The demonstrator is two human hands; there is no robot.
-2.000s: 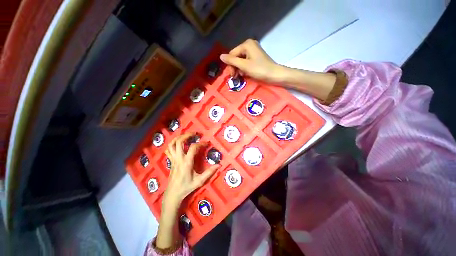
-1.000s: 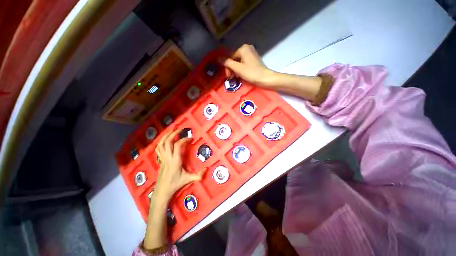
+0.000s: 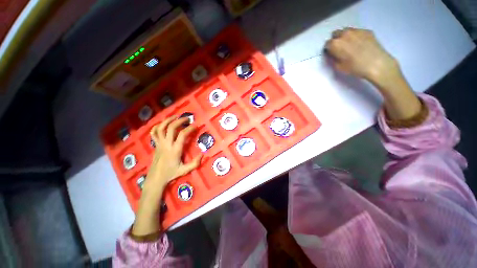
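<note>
The red-orange parts tray (image 3: pixel 268 118) lies on the white tabletop with round watch movements in its square pockets. My left hand (image 3: pixel 170 152) is over the tray's left part, fingers spread and curved, the fingertips by a dark movement (image 3: pixel 186 119); I cannot tell if they touch it. Another dark movement (image 3: pixel 206 141) sits right of my fingers. My right hand (image 3: pixel 355 51) rests on the tabletop right of the tray, fingers curled under; whether it holds something is hidden. Blue-rimmed movements (image 3: pixel 258 98) and silver-white movements (image 3: pixel 228 121) lie in other pockets.
A yellow-gold framed tester (image 3: pixel 151 57) with green lights and a small bright display stands behind the tray. Part of a second yellow box (image 3: pixel 240 4) shows at the top edge. A slim purplish pen or tweezers (image 3: pixel 281 65) lies right of the tray. A dark partition is at left.
My right hand has left the tray's far right corner and moved right onto the tabletop. My left hand stays over the tray in much the same pose. The camera view has shifted.
</note>
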